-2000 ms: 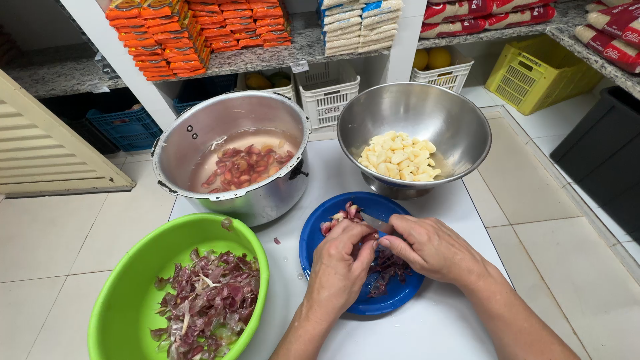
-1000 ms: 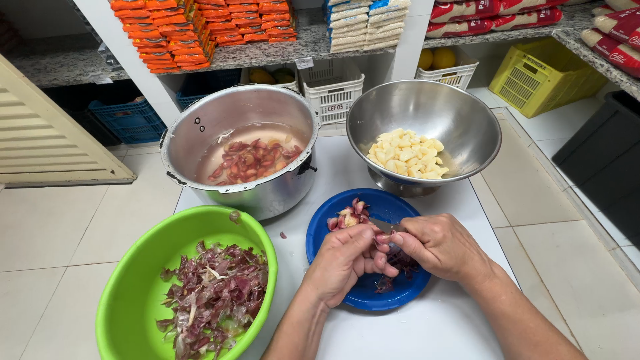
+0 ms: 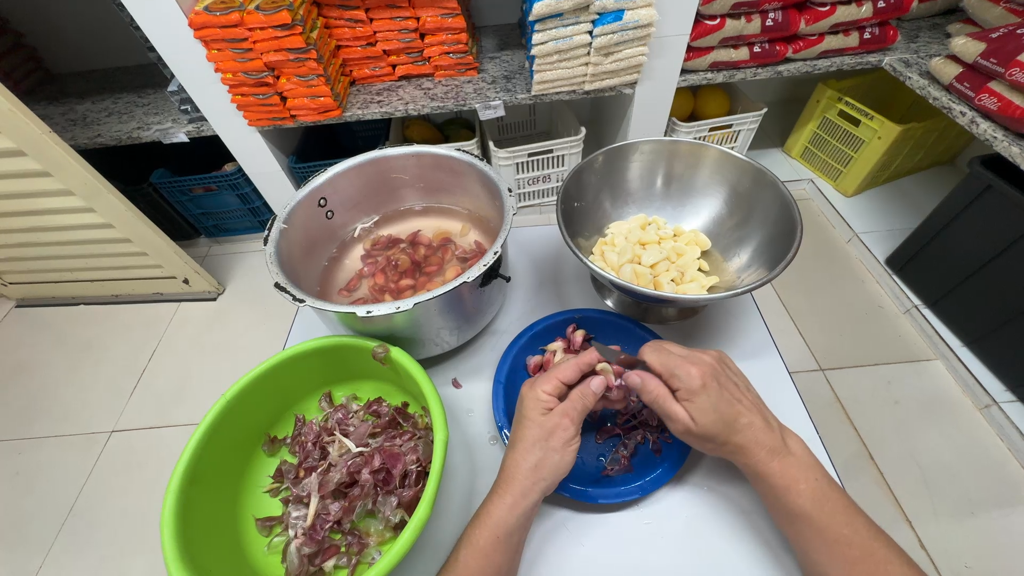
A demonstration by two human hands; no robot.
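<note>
Over a blue plate (image 3: pixel 512 400), my left hand (image 3: pixel 556 412) grips a partly peeled garlic clove (image 3: pixel 606 373) between thumb and fingers. My right hand (image 3: pixel 704 400) holds a small knife (image 3: pixel 614 354), its blade pointing left beside the clove. Unpeeled cloves (image 3: pixel 560 348) lie at the plate's upper left, and purple skins (image 3: pixel 632 440) lie below my hands. Peeled cloves (image 3: pixel 652 254) rest in a steel footed bowl (image 3: pixel 744 192) behind the plate. Reddish cloves (image 3: pixel 412 262) sit in water in a dented aluminium pot (image 3: pixel 472 312). A green basin (image 3: pixel 212 472) contains a heap of garlic skins (image 3: pixel 344 472).
The plate, pot and bowl stand on a white tabletop (image 3: pixel 664 536). Behind it are granite shelves (image 3: pixel 504 68) with orange packets (image 3: pixel 292 60) and bagged grain (image 3: pixel 588 44). White crates (image 3: pixel 536 156), a yellow crate (image 3: pixel 872 128) and a dark bin (image 3: pixel 968 264) stand beyond on the tiled floor.
My hands stay over the blue plate, and the fingers and knife have shifted slightly around the clove. The pot, bowl and basin remain in place; the view has moved a little.
</note>
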